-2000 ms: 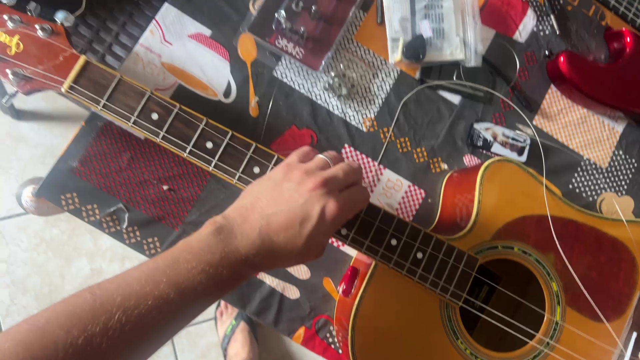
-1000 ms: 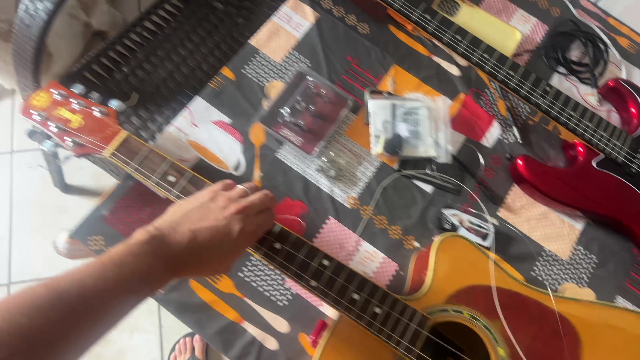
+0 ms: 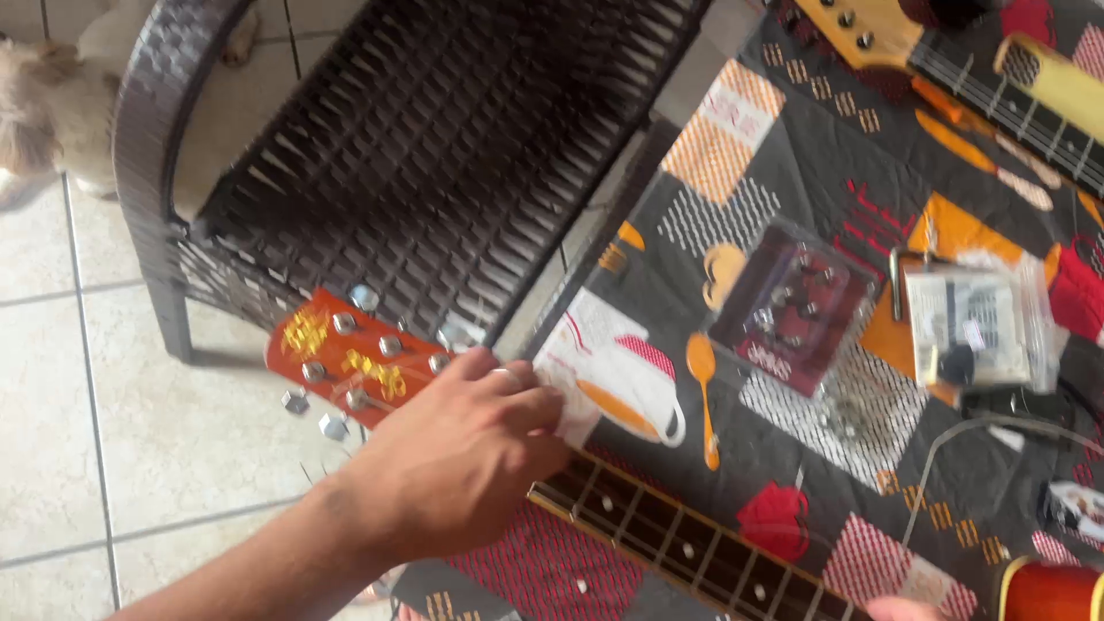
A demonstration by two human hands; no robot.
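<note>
My left hand (image 3: 470, 448), wearing a ring, lies across the acoustic guitar's neck (image 3: 655, 522) at the headstock end, fingers bent; its palm side is hidden. Beyond it, the orange-red headstock (image 3: 336, 354) with metal tuning pegs sticks out past the table toward a chair. Only a small part of my right hand (image 3: 901, 609) shows at the bottom edge, by the fretboard. An orange-red part of the guitar body (image 3: 1048, 595) shows in the lower right corner. Whether either hand grips a string cannot be told.
A dark woven chair (image 3: 448, 155) stands beside the patterned tablecloth (image 3: 759, 483). On the table are a clear plastic case (image 3: 798, 306), a plastic bag with packets (image 3: 979, 323), a hex key (image 3: 897, 285), a pale cable (image 3: 936, 457) and another guitar's neck (image 3: 1009, 103). A dog (image 3: 56, 116) is on the tiled floor.
My left hand has moved along the neck from its middle to the headstock end. Part of my right hand has come into view at the bottom. The view has swung toward the chair.
</note>
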